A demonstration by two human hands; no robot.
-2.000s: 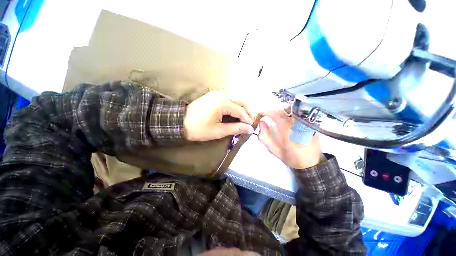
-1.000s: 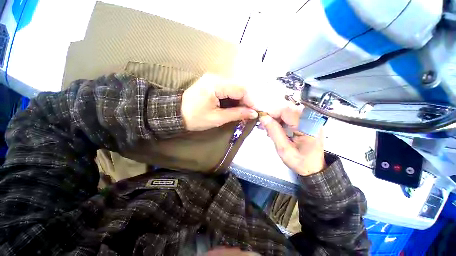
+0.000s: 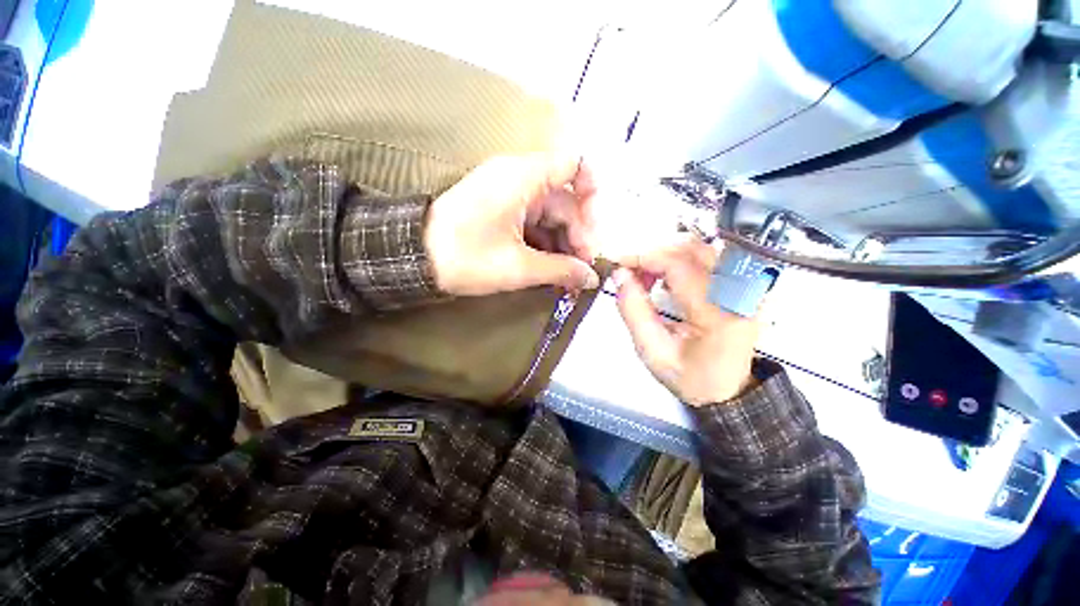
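A khaki garment panel (image 3: 391, 95) lies on the white table and hangs over its front edge toward my lap. A thin whitish line (image 3: 544, 350), zipper or stitching, runs down near its right edge. My left hand (image 3: 509, 231) rests on the panel and pinches its edge between thumb and fingers. My right hand (image 3: 693, 326) pinches the same small folded corner (image 3: 602, 272) from the right with its fingertips. The corner is left of the presser foot area (image 3: 699, 189) of the sewing machine (image 3: 900, 107). The needle is lost in glare.
A blue-grey block (image 3: 744, 282) stands beside the foot, behind my right fingers. A smartphone (image 3: 939, 373) lies right of the machine. The table's front edge (image 3: 622, 424) has a tape-like strip. More khaki cloth (image 3: 663, 491) is below the edge. A curved bar (image 3: 900, 270) runs along the machine head.
The view has shifted, and the phone and machine appear farther right than two seconds ago. Both hands keep pinching the panel's edge; their fingers have shifted slightly.
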